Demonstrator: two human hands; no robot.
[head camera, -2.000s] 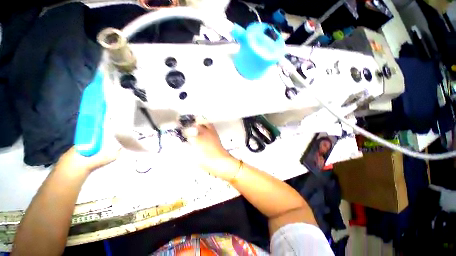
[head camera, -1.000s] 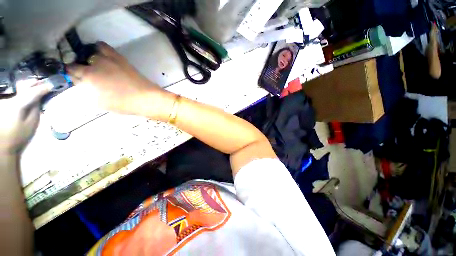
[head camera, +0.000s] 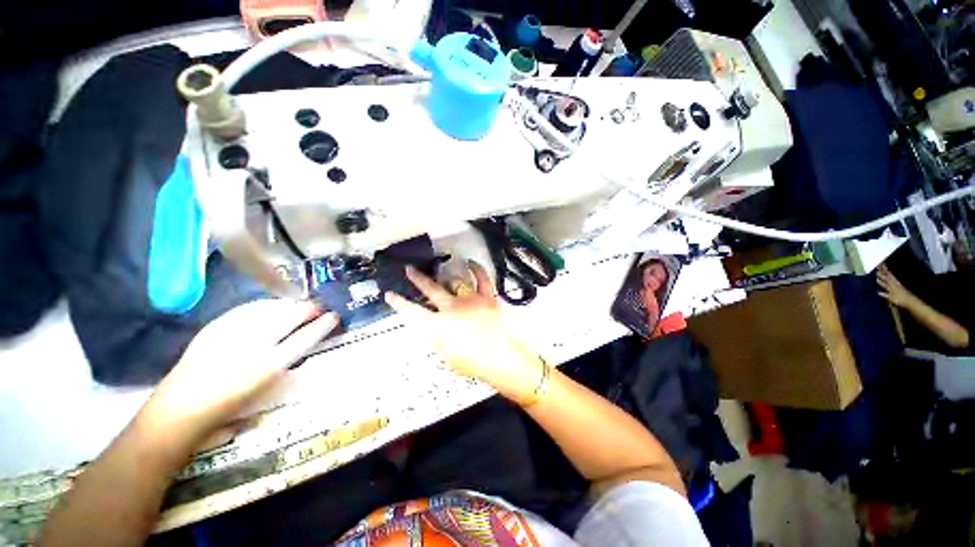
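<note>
A dark strip of cloth, likely a waistband piece, lies at the needle area under the left end of the white sewing machine. A small white label shows on it. My left hand rests at its front left edge, fingers pointing right, a little blurred. My right hand has its fingertips on the dark cloth's right part. Both hands press the cloth rather than pinch it, as far as shows. The needle is hidden by the machine head. Black-handled scissors lie under the arm, just behind my right hand.
A blue guard stands at the machine's left end. Dark cloth is piled behind it. A phone lies right of the scissors. A cardboard box stands at the right. Another person's arm shows at far right.
The view swung down and right, then back to the machine. The dark piece with the label now lies under both hands at the needle area, where mostly bare table showed before.
</note>
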